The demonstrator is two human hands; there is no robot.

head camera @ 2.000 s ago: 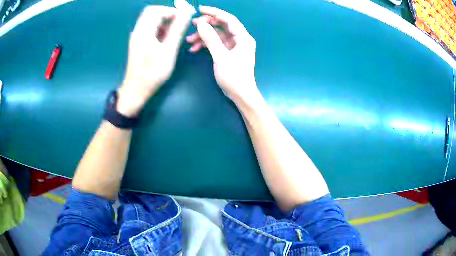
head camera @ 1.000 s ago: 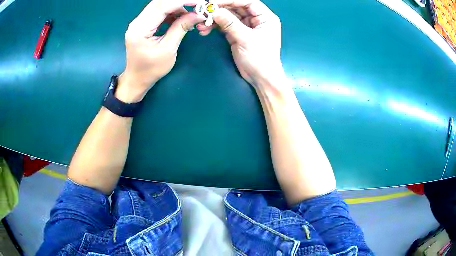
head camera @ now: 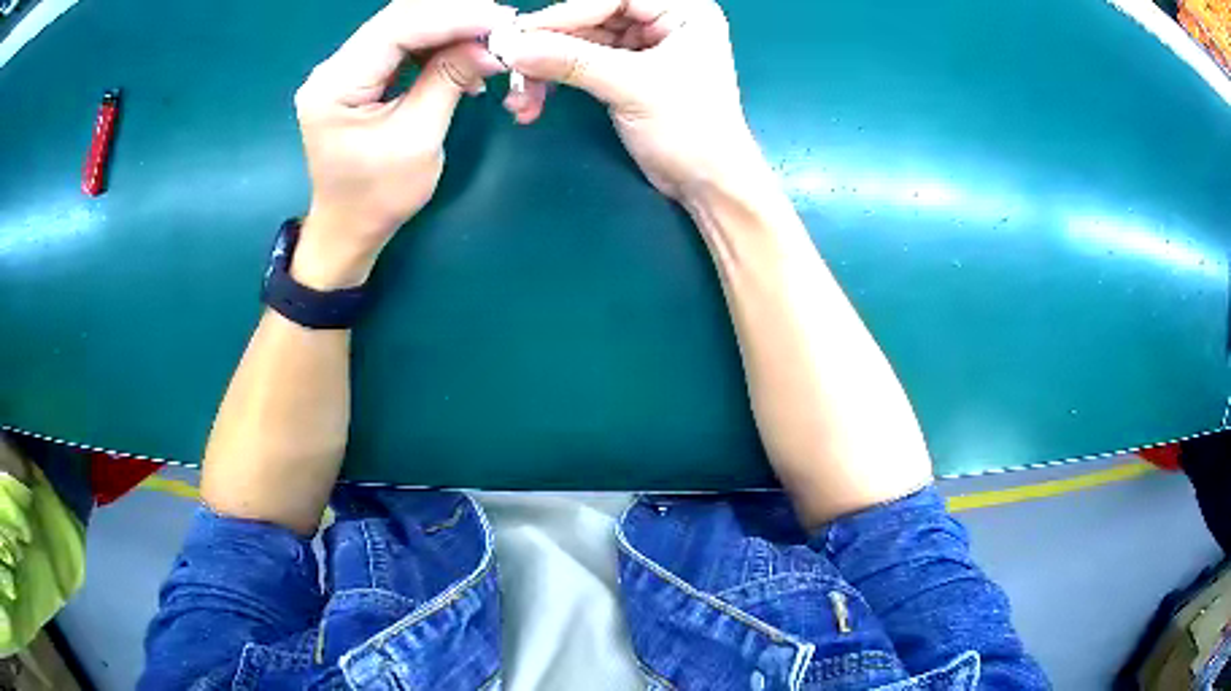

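A small white earbud (head camera: pixel 516 81) is at the top centre, mostly hidden between my fingertips; its short stem points down. My left hand (head camera: pixel 385 128) comes from the left, with thumb and forefinger closed on the earbud. My right hand (head camera: pixel 648 95) meets it from the right, thumb and fingers also on the earbud. The fingertips of both hands touch or nearly touch. Both hands are held above the green work surface (head camera: pixel 567 338). The yellow-orange part is not visible now.
A red marker or lighter (head camera: pixel 101 143) lies at the left of the surface. A white rail (head camera: pixel 1188 47) curves across the upper right corner, with orange pieces (head camera: pixel 1206 27) beyond it. Parts of other people's clothing show at the lower left and right edges.
The earbud came into view between my fingertips, showed a yellow-orange spot one second ago, and is now mostly covered by my fingers. My hands have shifted slightly left in view.
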